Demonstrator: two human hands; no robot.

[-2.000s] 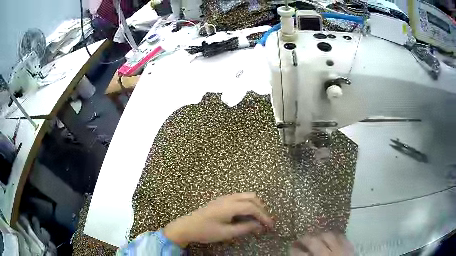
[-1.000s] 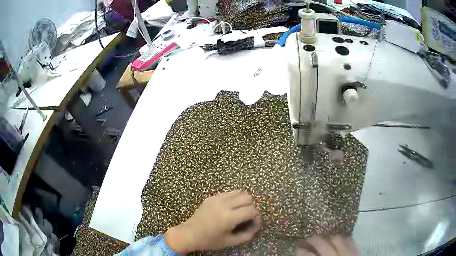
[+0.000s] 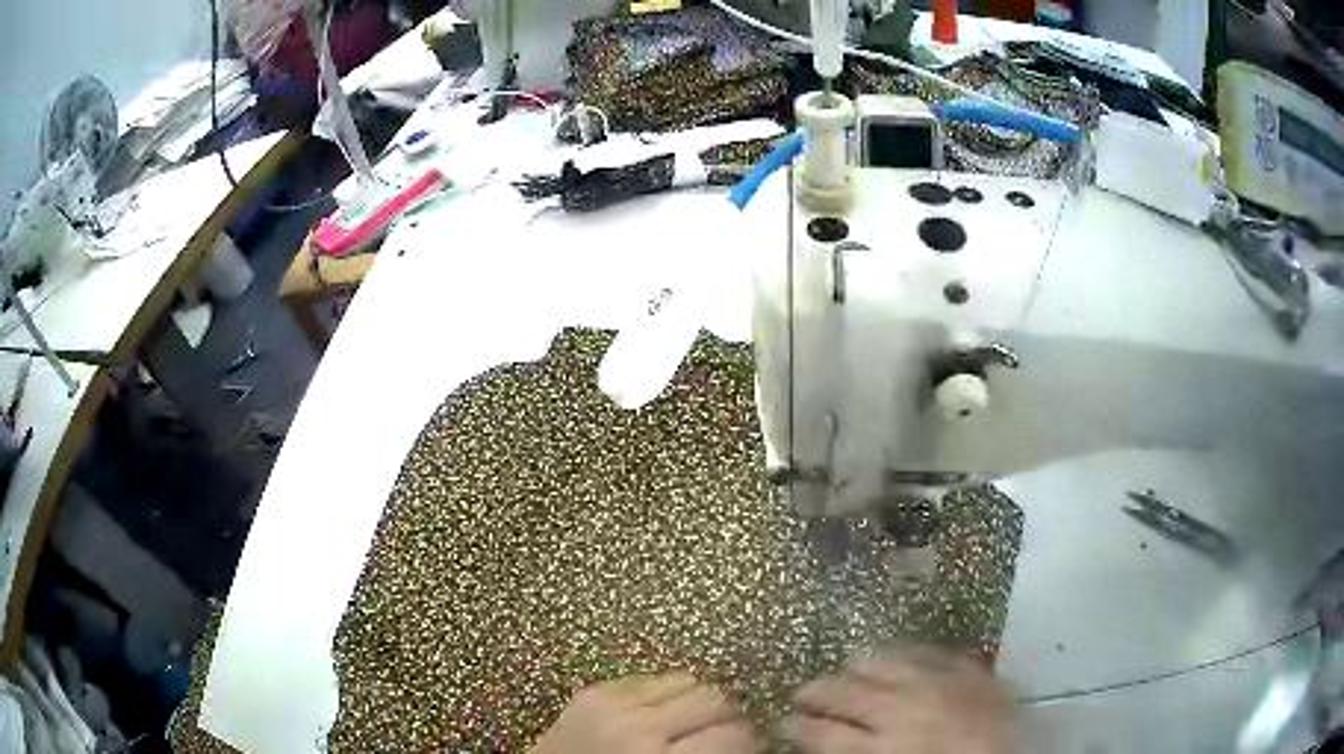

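A dark garment panel point(image 3: 546, 545) with a small tan-gold print lies spread on the white table and runs under the head of the sewing machine point(image 3: 899, 309). The presser foot area is blurred. My left hand point(image 3: 649, 717) lies on the panel at the bottom edge of the picture, palm down, partly cut off. My right hand point(image 3: 899, 704) lies on the panel just right of it, below the needle area, blurred and cut off. The fingertips of both hands are close together. Whether the fingers pinch the cloth cannot be seen.
Thread snips point(image 3: 1179, 522) lie right of the needle. A white lamp paddle point(image 3: 650, 348) hangs over the panel's far edge. Dark strips point(image 3: 612, 184) and folded printed cloth point(image 3: 671, 71) lie at the back. A pink-red power strip point(image 3: 379, 214) is far left. Another table point(image 3: 162, 243) stands left.
The view has tilted up, so machine and panel sit lower in the picture. My left hand has moved down and closer to my right hand. The lamp paddle covers more of the panel's far edge.
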